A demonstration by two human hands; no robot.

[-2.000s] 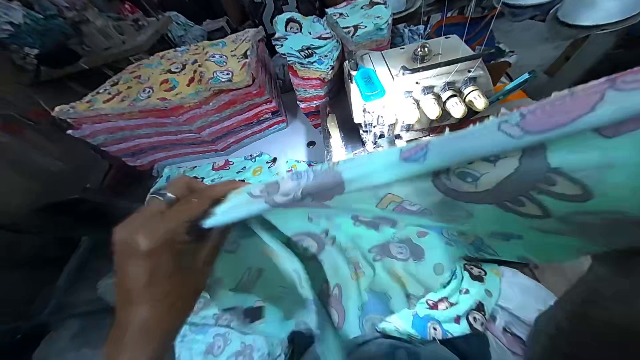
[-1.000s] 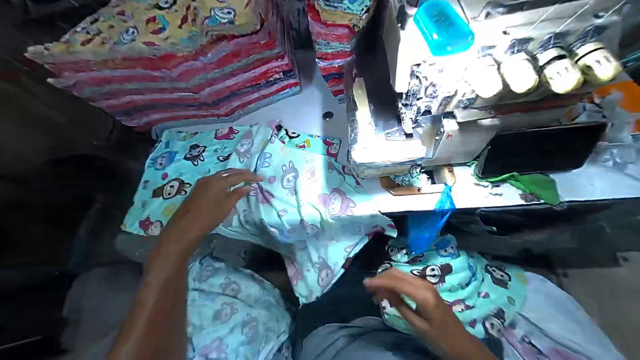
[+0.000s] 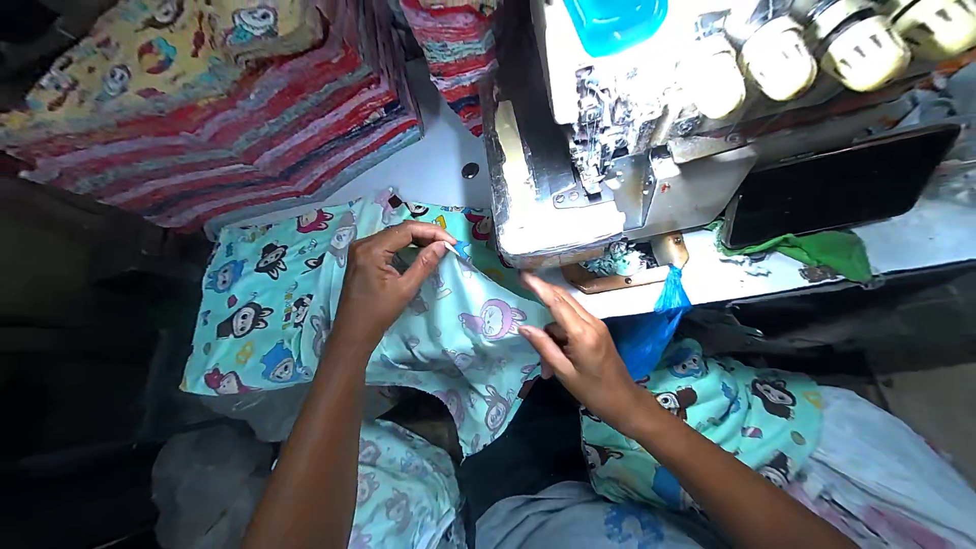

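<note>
A mint-green printed fabric piece (image 3: 496, 320) lies across the table edge and hangs toward my lap, partly over more of the same printed fabric (image 3: 259, 305). My left hand (image 3: 396, 267) pinches the upper edge of the piece between thumb and index finger. At the right side of this piece is my right hand (image 3: 568, 335), its thumb and fingers apart and nothing plainly gripped. Just above it stands an overlock sewing machine (image 3: 557, 229), with its needle and presser foot area lit brightly.
Tall folded stacks of printed fabric (image 3: 305, 145) stand at the back left. A dark phone-like slab (image 3: 839, 187), a green cloth scrap (image 3: 831, 252) and a blue plastic bag (image 3: 648, 335) are right of the machine bed. More printed fabric (image 3: 709, 404) rests at my right side.
The fabric that was held up across the view two seconds ago now lies lower on the table. My left hand has since pinched its edge, and my right hand has moved up toward the machine.
</note>
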